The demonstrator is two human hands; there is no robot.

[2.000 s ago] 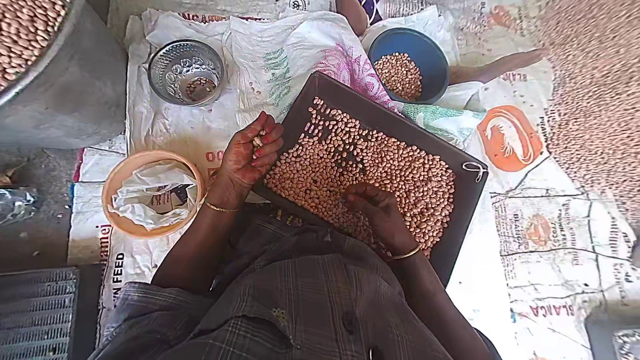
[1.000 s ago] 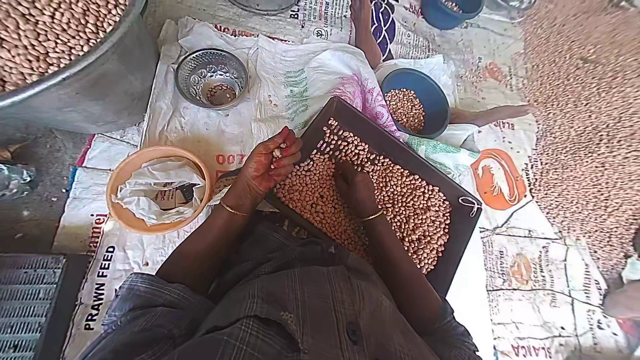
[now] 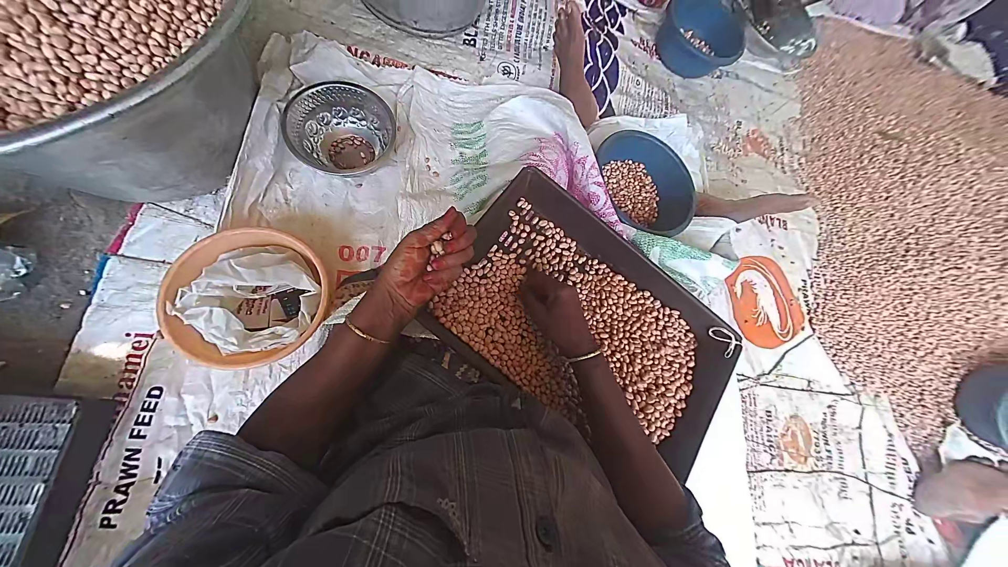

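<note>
A dark rectangular tray (image 3: 713, 378) lies tilted across my lap, with a broad layer of shelled peanuts (image 3: 638, 339) in it. My left hand (image 3: 429, 264) is raised over the tray's left corner, palm up, its curled fingers holding a few peanuts (image 3: 439, 246). My right hand (image 3: 555, 311) reaches down among the nuts near the middle of the tray; its fingertips are hidden, so I cannot tell whether it grips any. Beyond the tray stand a steel bowl (image 3: 339, 126) with a few nuts at its bottom and a blue bowl (image 3: 654, 181) partly filled with nuts.
An orange basin (image 3: 242, 298) lined with a white bag stands at left. A large metal vessel (image 3: 126, 134) heaped with nuts is at upper left, a black slatted crate (image 3: 39, 472) at lower left. Printed sacks cover the floor. Other people's feet and a wide spread of nuts (image 3: 906, 236) lie at right.
My right hand has moved from the lower middle of the tray to farther up in the nuts. My left hand stays raised with nuts in its fingers. The view has shifted.
</note>
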